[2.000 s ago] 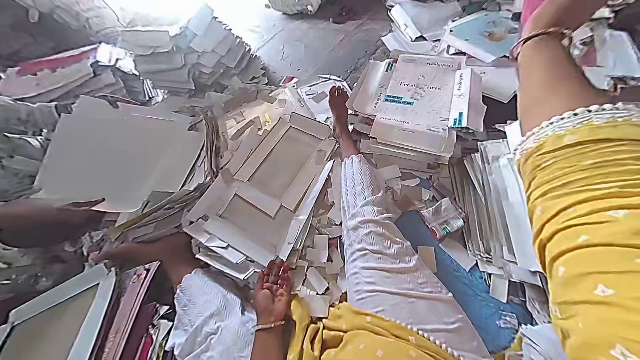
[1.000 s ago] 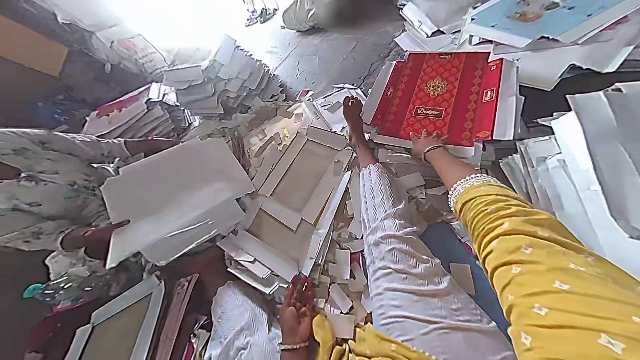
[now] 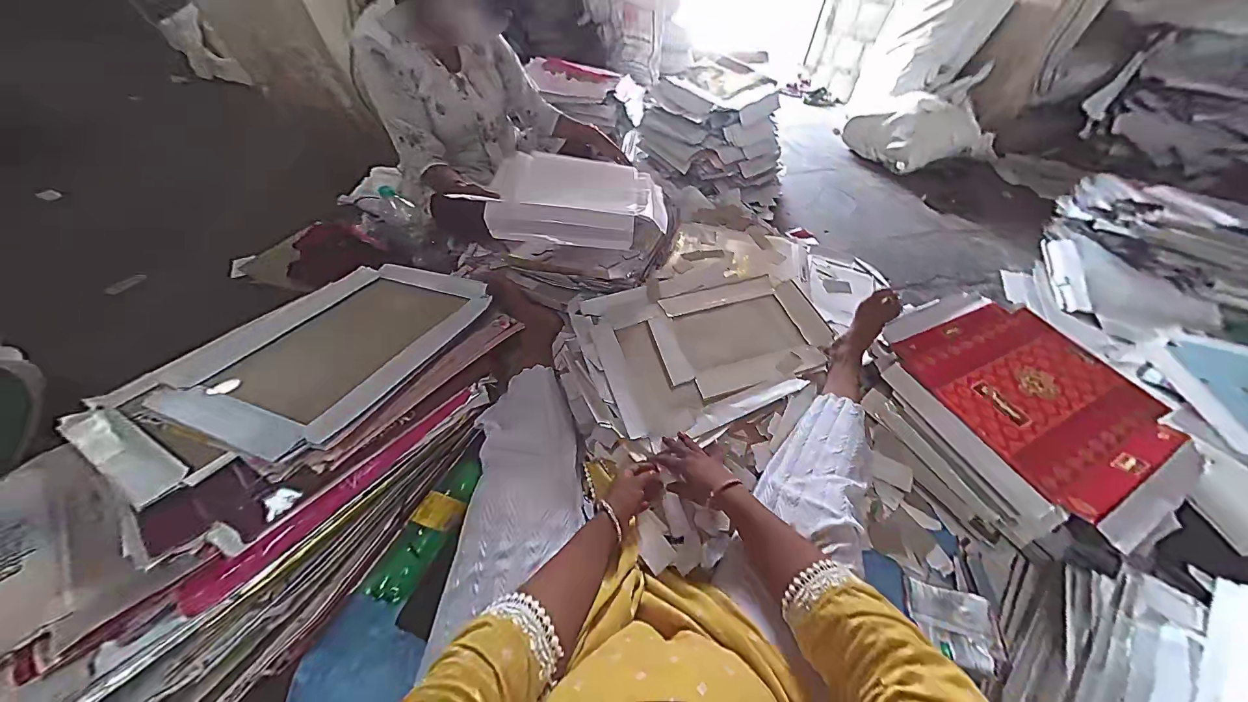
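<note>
My left hand (image 3: 634,489) is curled at the near edge of a cardboard tray with folded borders (image 3: 717,341); whether something small sits in its fingers is unclear. Beside it, my right hand (image 3: 694,470) has its fingers spread, palm down, over paper scraps (image 3: 682,531) between my legs. The two hands nearly touch. A red printed cardboard sheet (image 3: 1038,400) lies on a stack to the right of my foot. To the left, another bordered cardboard tray (image 3: 341,351) rests on a tall stack of flattened sheets (image 3: 322,526).
Across from me a person holds a white cardboard piece (image 3: 565,200) over a pile. Behind stand stacked boxes (image 3: 717,127) and a white sack (image 3: 912,132). A green plastic bottle (image 3: 419,546) lies by my left leg. More sheets (image 3: 1102,624) stand at lower right.
My right hand has moved from the red sheet back beside my left hand. The red sheet came onto the right stack between the two earlier frames. The view has swung left and up.
</note>
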